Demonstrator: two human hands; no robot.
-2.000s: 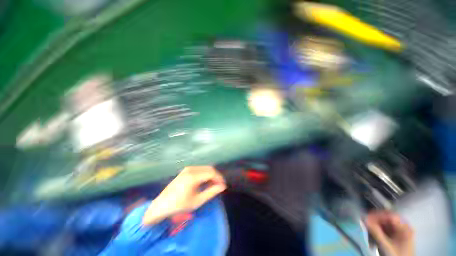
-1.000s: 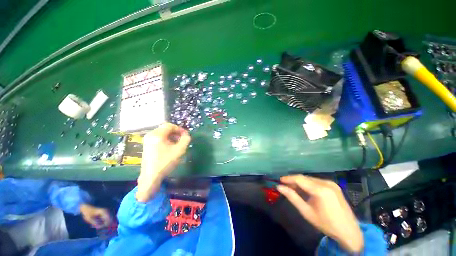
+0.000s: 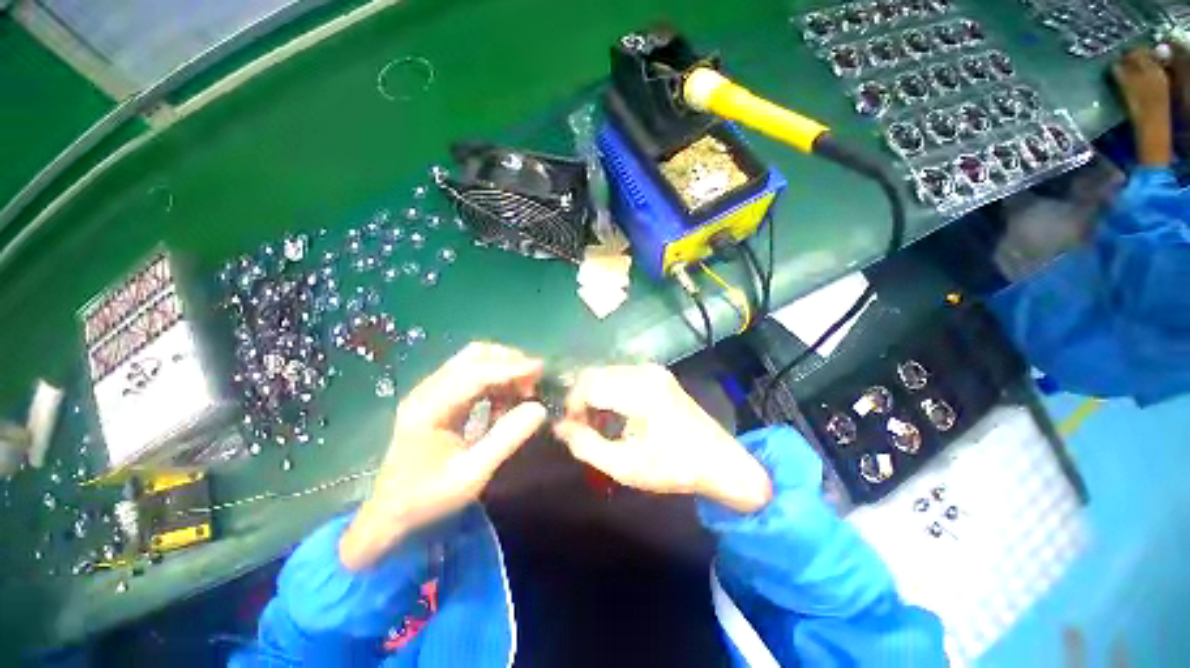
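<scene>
My left hand point(image 3: 457, 437) and my right hand point(image 3: 653, 428) meet at the fingertips in front of the bench edge. A tiny dark part point(image 3: 552, 392) is pinched between both hands; its shape is too small to tell. A silver round piece point(image 3: 478, 418) shows in the curled fingers of my left hand. A loose pile of small round components point(image 3: 281, 352) lies on the green mat to the left. The white parts tray point(image 3: 150, 359) with reddish-dark rows stands left of the pile.
A fume fan point(image 3: 522, 202) and a blue-yellow soldering station point(image 3: 685, 196) with its yellow-handled iron point(image 3: 757, 111) stand on the bench. Clear blister trays point(image 3: 972, 131) lie far right. The black tray point(image 3: 887, 405) and white foam tray point(image 3: 979, 522) are lower right. Another person's sleeve point(image 3: 1109, 287) is at right.
The view has swung right. My hands, apart one second ago, are now together at the fingertips. The black and white trays show more fully.
</scene>
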